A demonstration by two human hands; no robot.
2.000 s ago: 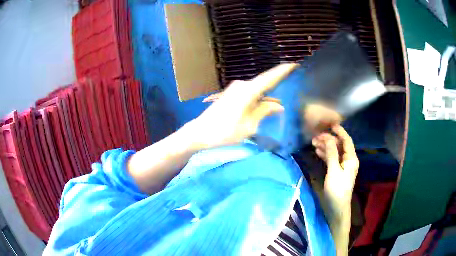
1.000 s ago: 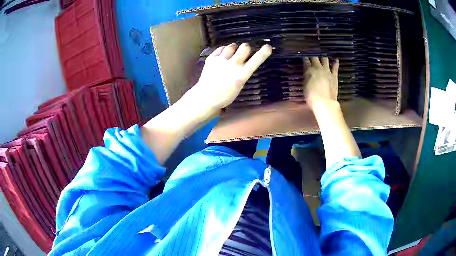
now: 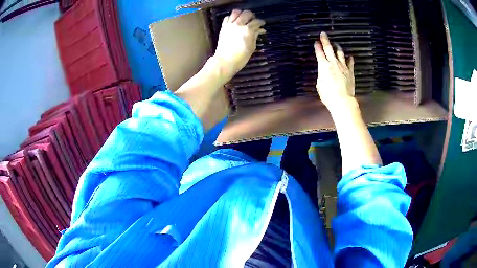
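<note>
The open brown divided carton (image 3: 334, 104) lies in front of me, its many close, parallel dark slots running side to side. My left hand (image 3: 240, 39) is bare, over the slots near the carton's left end, fingers bent; whether it grips a panel or divider edge cannot be told. My right hand (image 3: 334, 73) is bare, palm down over the middle of the slots, fingers stretched forward and slightly apart, with nothing seen in it. Panels cannot be told apart from the dividers in the dark slots.
Red trays (image 3: 68, 141) stand packed in rows at the left, with more red trays (image 3: 94, 47) behind. A green bench top (image 3: 460, 172) runs along the right, with white sheets (image 3: 464, 99) on it. Another brown carton (image 3: 328, 183) is below, between my body and right forearm.
The dark panel seen two seconds ago is no longer in my hands. Since one second ago, both hands have moved farther up over the slots, and my right fingers have lifted and stretched.
</note>
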